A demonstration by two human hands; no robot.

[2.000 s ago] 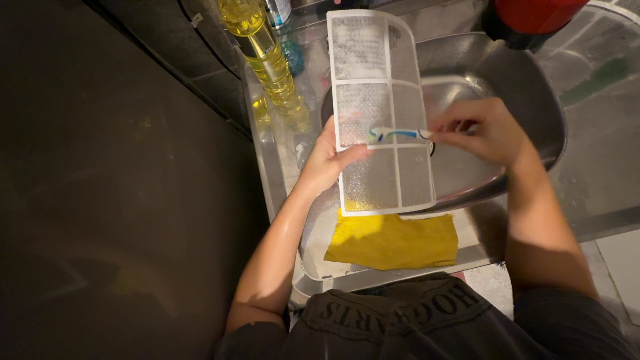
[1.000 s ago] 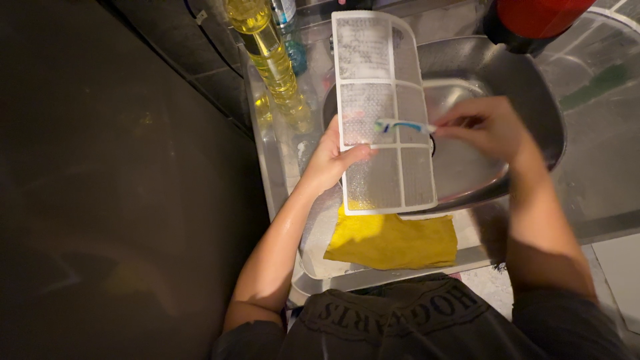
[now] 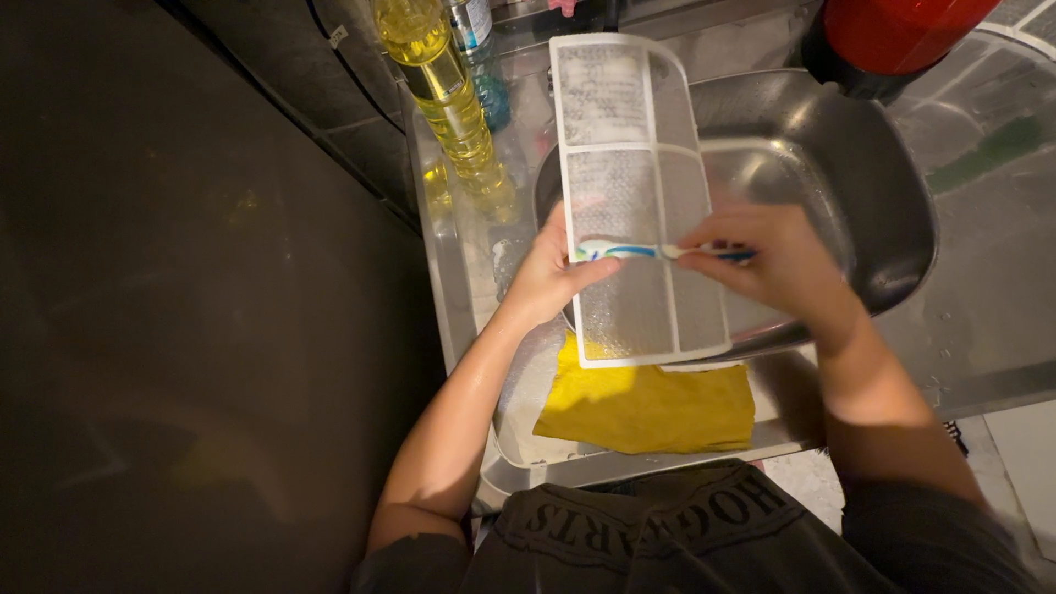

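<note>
A white-framed mesh filter (image 3: pixel 635 305), curved at its right side, stands tilted above the sink. My left hand (image 3: pixel 549 268) grips its left edge, with the thumb on the front and the fingers behind, largely hidden. In my right hand (image 3: pixel 759 252) is a blue and white toothbrush (image 3: pixel 631 250), held by the handle. The brush lies across the mesh, its head beside my left thumb. Drops or foam show on the lower part of the mesh. Below the filter a yellow cloth (image 3: pixel 652 404) lies on the metal sink ledge.
Behind the filter is the steel sink basin (image 3: pixel 887 214). A bottle of yellow liquid (image 3: pixel 445 91) and a clear bottle with blue-green contents (image 3: pixel 491 95) stand at the back left. A red and black container (image 3: pixel 899 41) is at the back right. A dark surface (image 3: pixel 198 313) fills the left side.
The toothbrush has moved a little left over the mesh, to beside my left thumb. My left hand still holds the filter in about the same place.
</note>
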